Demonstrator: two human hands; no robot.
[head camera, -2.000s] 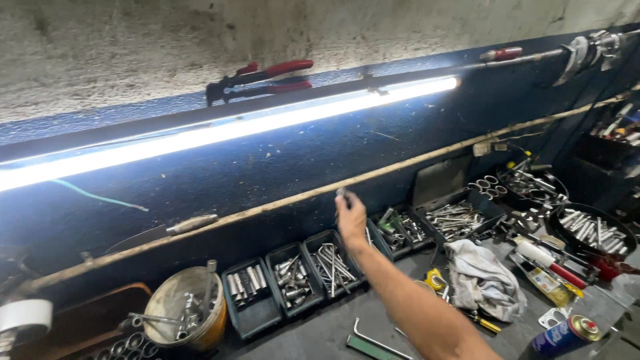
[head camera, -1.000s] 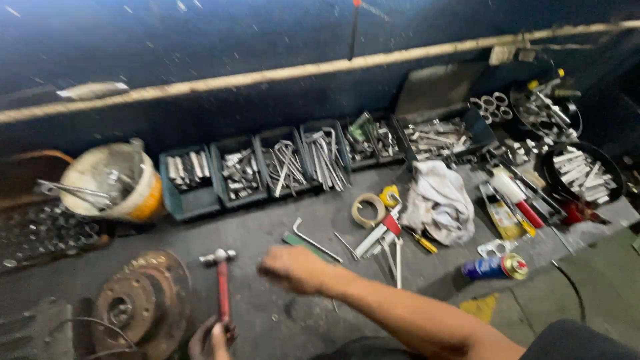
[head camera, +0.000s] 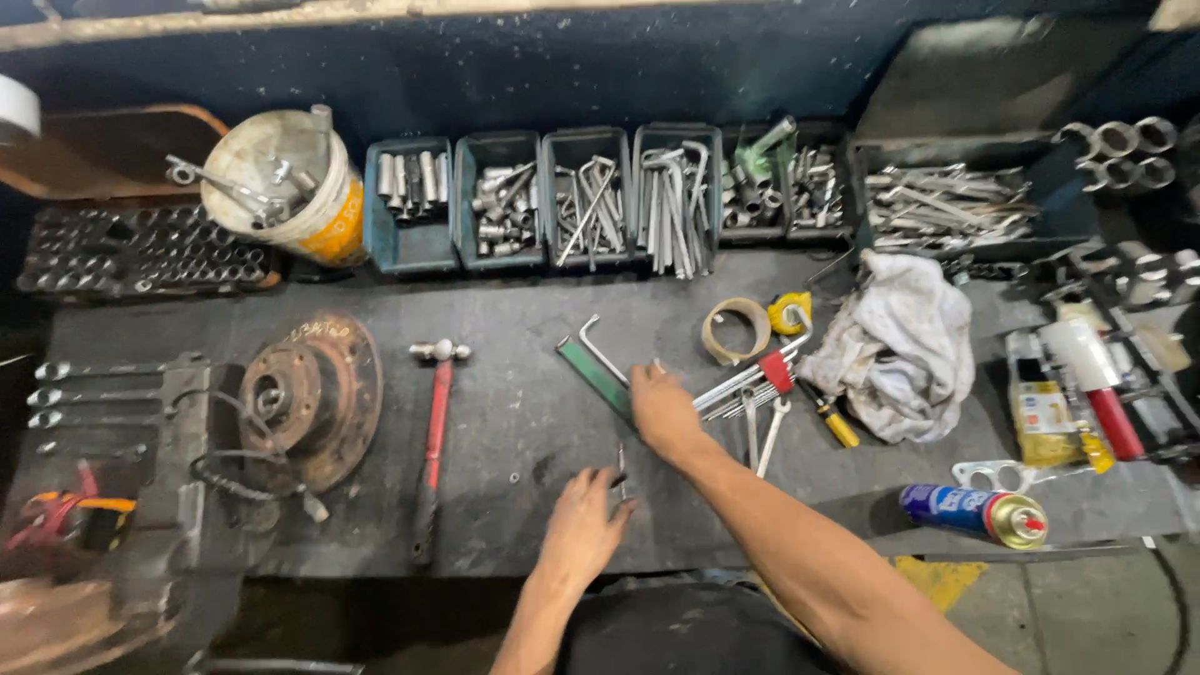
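Observation:
My left hand (head camera: 583, 525) is low over the workbench near its front edge, with a small thin metal tool (head camera: 622, 469) at its fingertips; whether it grips the tool is unclear. Farther up and right, my right hand (head camera: 664, 408) has bent fingers around a small, mostly hidden metal piece. That hand is beside a green strip (head camera: 595, 377) and an L-shaped hex key (head camera: 605, 352). Right of it are a hex key set in a red holder (head camera: 776, 371) and two wrenches (head camera: 772, 436). A ball-peen hammer (head camera: 438, 422) with a red handle lies left of both hands.
Bins of sockets (head camera: 410, 248) and hex keys (head camera: 677, 211) line the back, beside a white bucket (head camera: 281, 178). A rusty brake disc (head camera: 314, 403) is at left. Tape (head camera: 736, 331), a white rag (head camera: 900, 347) and a spray can (head camera: 975, 514) are at right.
My right hand was raised by the wall rail and has come down to the bench. My left hand, earlier at the hammer's handle, is now away from it to the right. The view has tilted down.

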